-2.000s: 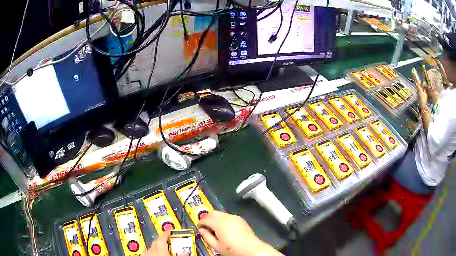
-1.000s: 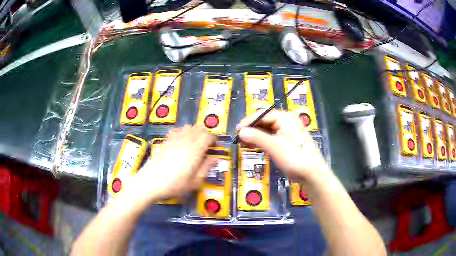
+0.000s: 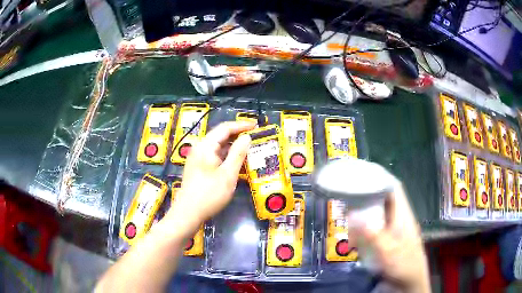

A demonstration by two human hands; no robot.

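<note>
My left hand point(image 3: 209, 171) holds a yellow handheld unit point(image 3: 268, 174) by its black upper end, raised over the tray and slightly tilted, its red button low. A thin black cable point(image 3: 260, 94) runs to the unit's upper end; whether it is plugged in is hidden by the fingers. My right hand point(image 3: 395, 240) grips a white barcode scanner point(image 3: 358, 180), its blurred head beside the held unit. The clear blister tray point(image 3: 234, 243) below holds several more yellow units in two rows; one lower middle pocket shows bare.
Two scanners with orange-red markings point(image 3: 226, 77) point(image 3: 360, 86) lie behind the tray. Black mice point(image 3: 254, 22) sit on the taped ledge point(image 3: 154, 48). A neighbouring tray of yellow units point(image 3: 448, 212) is at right. A lit monitor point(image 3: 486, 34) is at upper right. Red stools point(image 3: 26, 234) stand below the bench.
My left hand has lifted a yellow unit out of the lower middle pocket. My right hand has moved right from the cable and taken up the white scanner that lay beside the tray.
</note>
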